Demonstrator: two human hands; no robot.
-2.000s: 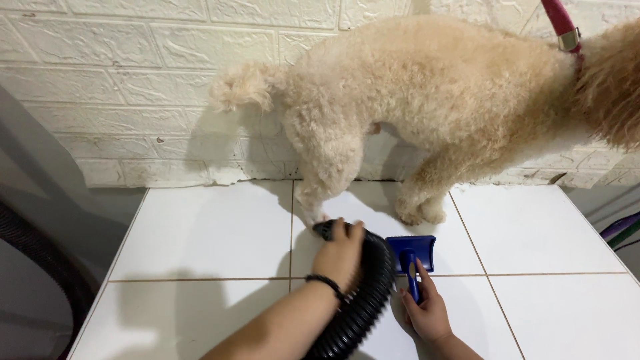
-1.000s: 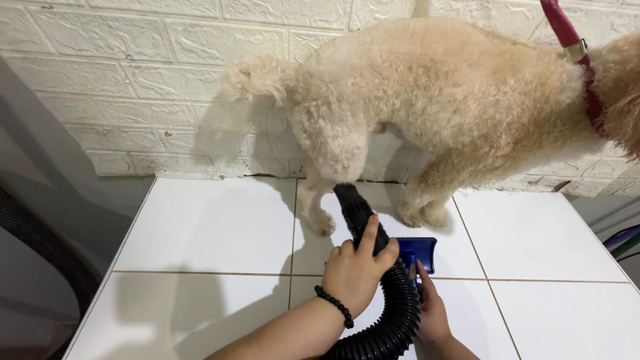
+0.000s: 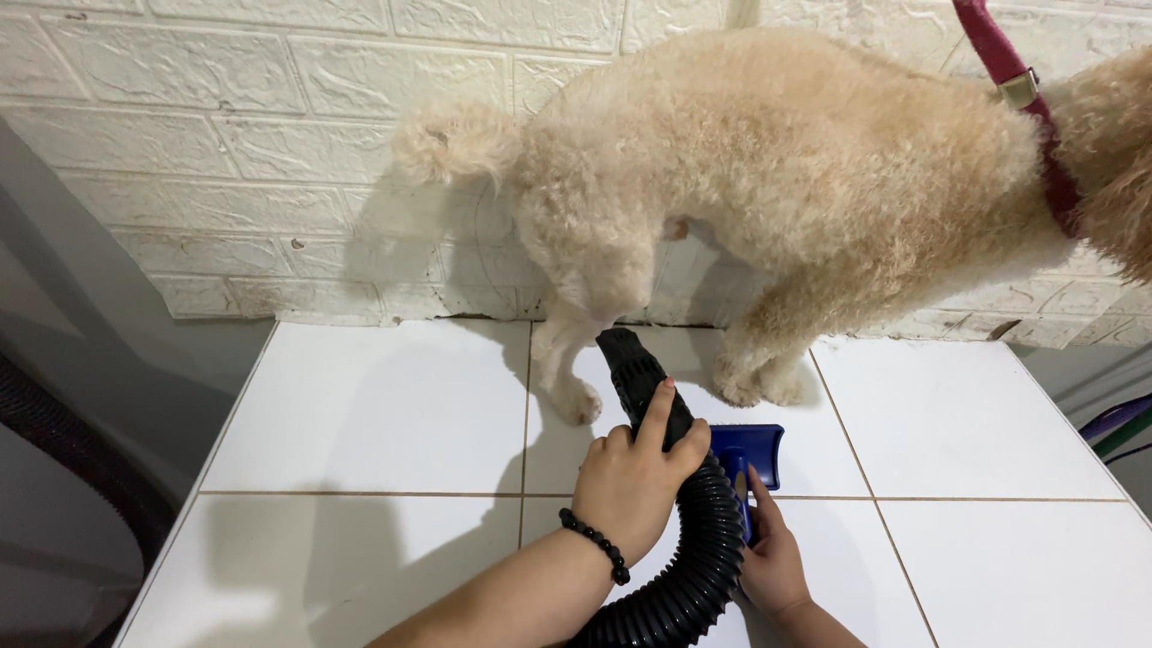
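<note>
A curly cream-coloured dog (image 3: 765,153) stands on the white tiled table, its head cut off at the right edge. My left hand (image 3: 634,481), with a black bead bracelet at the wrist, grips the black nozzle (image 3: 641,378) of a ribbed dryer hose (image 3: 706,540). The nozzle's tip is close to the dog's hind legs. To the right, partly behind the hose, my right hand (image 3: 772,553) holds a blue slicker brush (image 3: 756,450) by its handle, low over the tiles.
The white tiled table (image 3: 360,414) meets a cream brick-pattern wall (image 3: 297,153). A red collar with a strap (image 3: 999,54) rises from the dog's neck. Another dark hose (image 3: 81,459) hangs at the left, and coloured cords (image 3: 1116,423) lie beyond the table's right edge.
Two seconds ago the nozzle was lower and further left, pointing at the dog's hind paw; my left hand has since swung it right and it now points up at the hind legs.
</note>
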